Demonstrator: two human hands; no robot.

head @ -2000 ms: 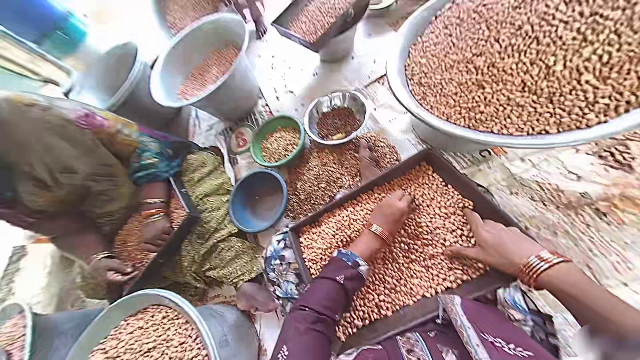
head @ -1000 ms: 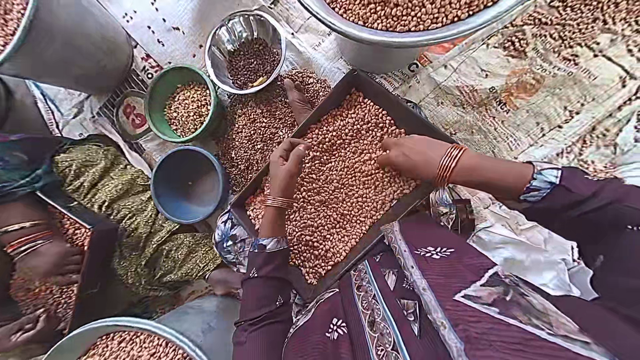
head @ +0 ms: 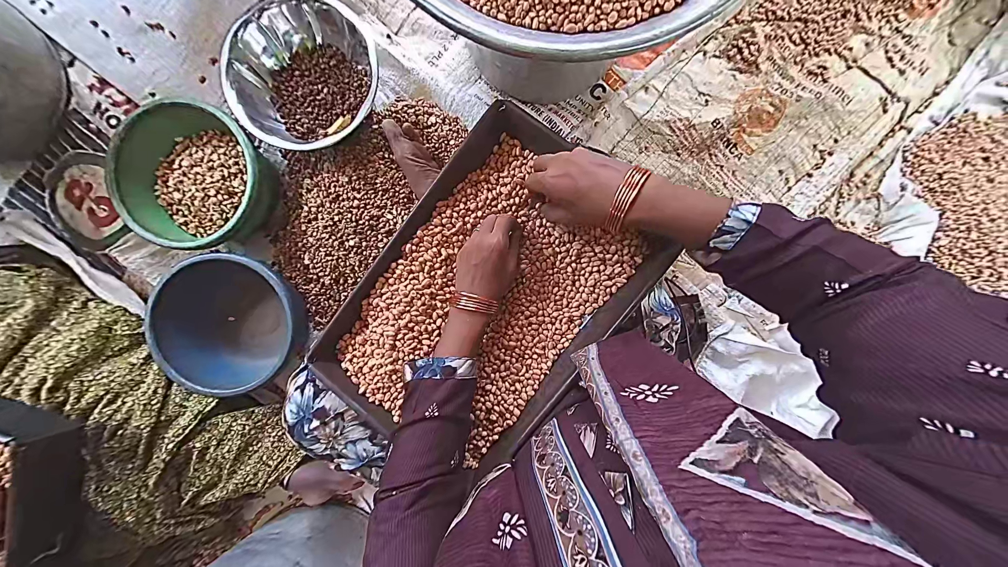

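A dark rectangular tray [head: 370, 295] lies tilted across my lap, filled with shelled peanuts [head: 425, 272]. Over the middle of the peanuts is my left hand [head: 488, 260], its fingers curled and touching them; whether it holds a nut cannot be told. My right hand [head: 575, 189] rests at the tray's upper right part, fingers bent down to the peanuts, the fingertips partly hidden. Both wrists wear orange bangles. Beyond the tray's upper left side, a pile of smaller, darker nuts [head: 339, 197] lies on the ground around a bare foot [head: 411, 157].
At the left stand a green tub [head: 256, 185] with nuts, a blue tub [head: 295, 315] and a steel bowl [head: 236, 87] of dark pieces. A large metal basin [head: 543, 47] of peanuts stands at the top. Printed sacks [head: 709, 142] cover the ground; another tray's corner [head: 47, 457] shows lower left.
Two seconds ago my hands were farther apart, the right one at the tray's right side; now they are close together over the peanuts. The view has moved closer to the tray.
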